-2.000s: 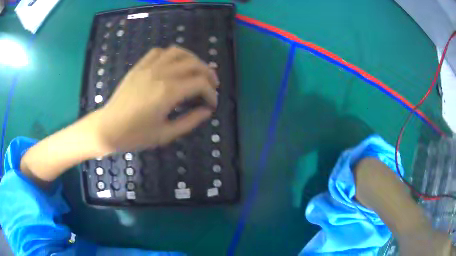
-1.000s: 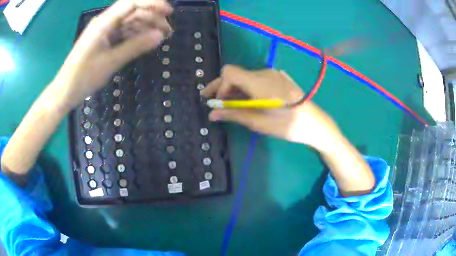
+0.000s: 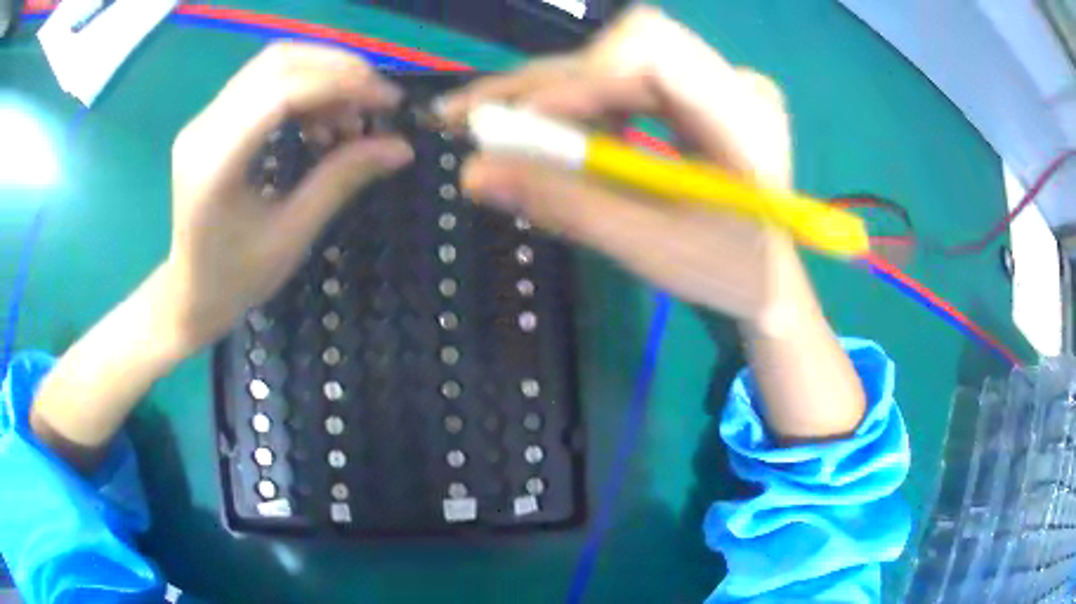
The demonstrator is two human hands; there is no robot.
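Note:
A black tray (image 3: 395,519) lies flat on the green mat, with columns of small round metal discs (image 3: 447,320) in its pockets. My left hand (image 3: 254,177) is over its upper left part, thumb and fingertips near each other. My right hand (image 3: 696,165) grips a yellow probe (image 3: 720,189) with a white collar pointing left, over the tray's upper right. The fingertips of both hands nearly meet above the tray's far end. Something small and dark shows between them, too blurred to identify. The probe's tip is blurred. The hands hide the tray's upper pockets.
Small white labels (image 3: 459,509) sit at the tray's near edge. Clear ribbed trays (image 3: 1003,484) stand at the right edge. A red wire (image 3: 1024,212) runs at the right. Another black object (image 3: 472,30) lies beyond the tray. White paper (image 3: 100,47) lies at the upper left.
My right hand, with the probe, has moved up and left towards my left hand. My left hand and the tray appear lower and further right in view.

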